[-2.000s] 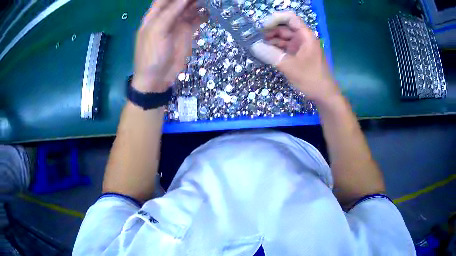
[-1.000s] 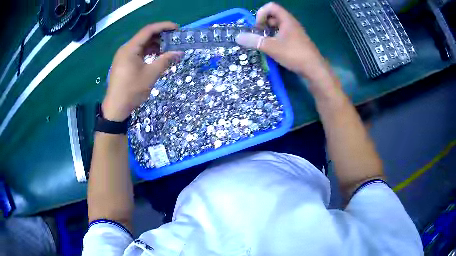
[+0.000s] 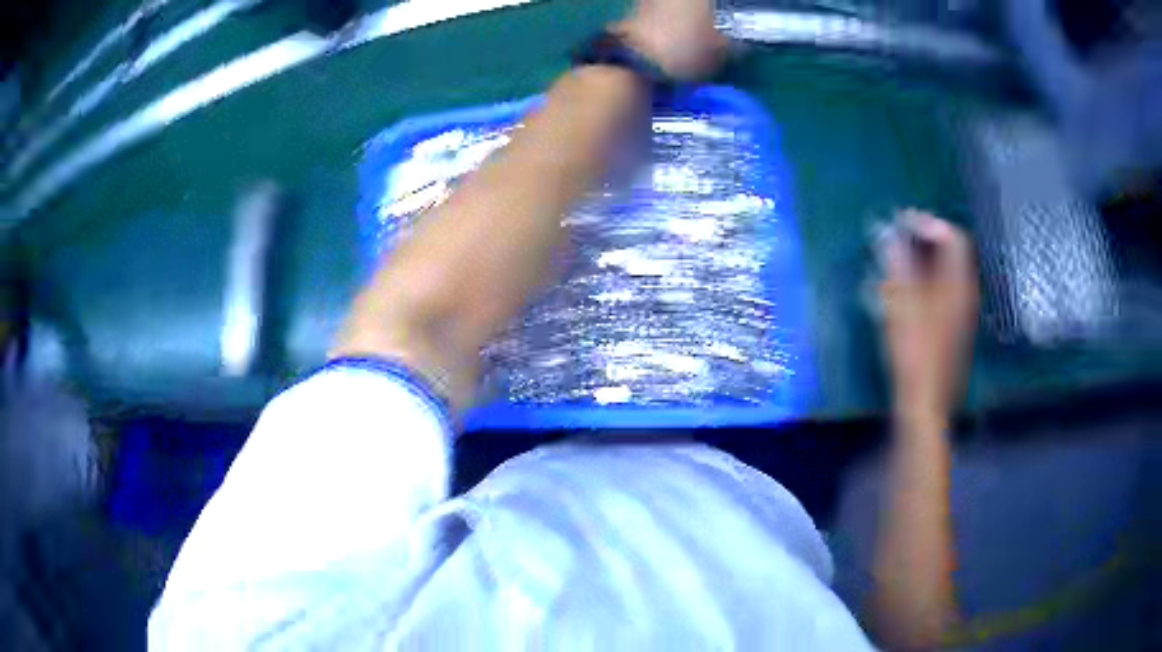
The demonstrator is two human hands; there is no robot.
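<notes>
The frame is strongly blurred. The blue tray (image 3: 793,306) full of small shiny silver metal parts (image 3: 663,261) lies in front of my body. My left arm crosses over the tray, and my left hand (image 3: 682,36) is beyond its far edge, cut off by the top of the picture. What it holds, if anything, cannot be told. My right hand (image 3: 933,261) is over the green surface right of the tray, fingers curled. A blurred greyish shape shows at its fingertips; whether it is held cannot be told.
A blurred block of stacked bars (image 3: 1047,242) stands right of my right hand. A narrow pale bar (image 3: 245,280) lies on the green surface (image 3: 312,229) at the left. Long pale strips (image 3: 242,70) cross the far side. The bench's near edge runs in front of my body.
My hands have separated from the bar they held over the tray. My left hand has moved right and farther away; my right hand has moved right and nearer. The bar is no longer clearly visible.
</notes>
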